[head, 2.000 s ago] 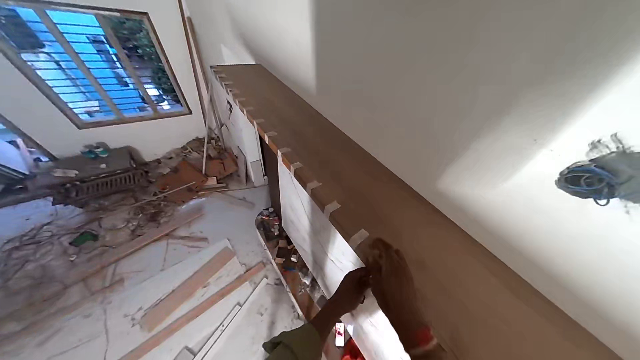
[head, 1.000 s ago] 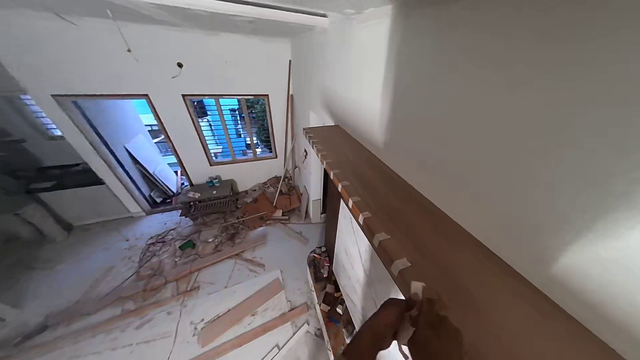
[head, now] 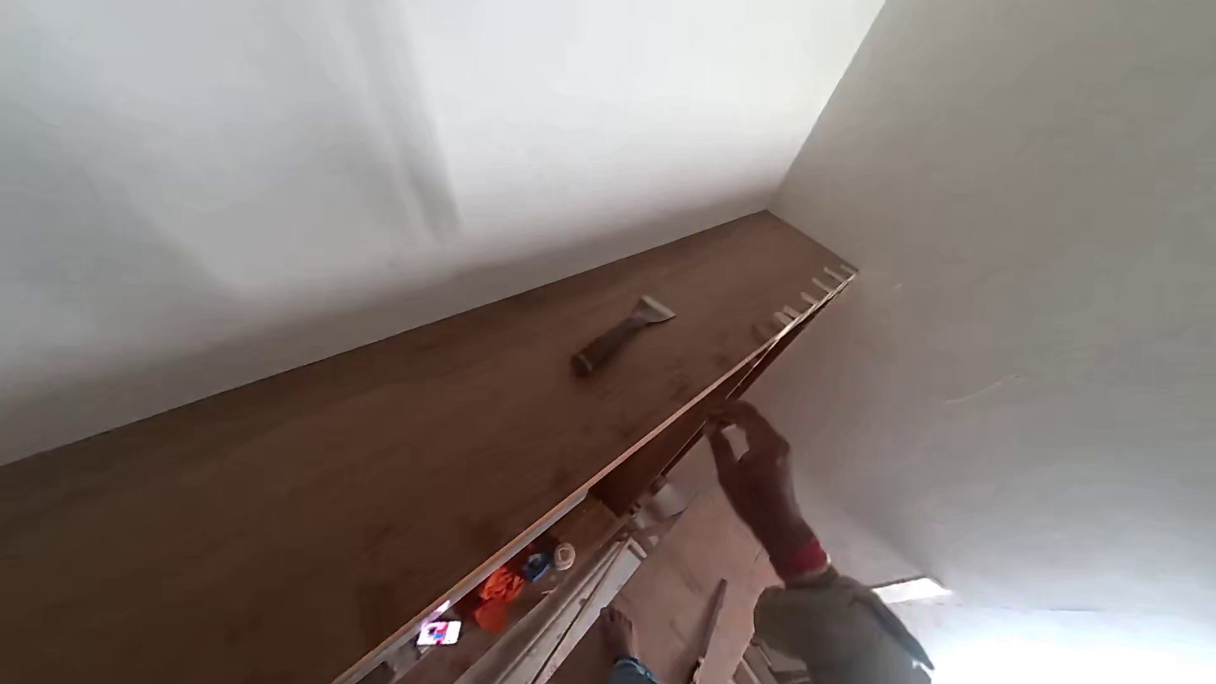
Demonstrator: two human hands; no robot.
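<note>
My right hand [head: 760, 470], with a red band at its wrist, is raised beside the front edge of a long brown wooden cabinet top [head: 380, 418]. Its thumb and a finger curl toward each other; whether anything small is between them cannot be told. A putty knife [head: 617, 340] with a dark handle and a wide metal blade lies on the top, toward the wall. Short pale tape strips [head: 807, 297] cross the front edge near the far corner. My left hand is out of view.
Under the front edge are an orange cloth or bag [head: 499, 594], a tape roll [head: 564, 556], a blue item [head: 537, 567] and a lit phone screen [head: 439, 633]. Long boards [head: 589, 608] lean or lie lower down, near a bare foot [head: 619, 632]. Walls [head: 1026, 313] meet the far end.
The view has swung widely to another end of the cabinet top. Both hands were together at the taped edge two seconds ago; now only my right hand shows, held off the edge.
</note>
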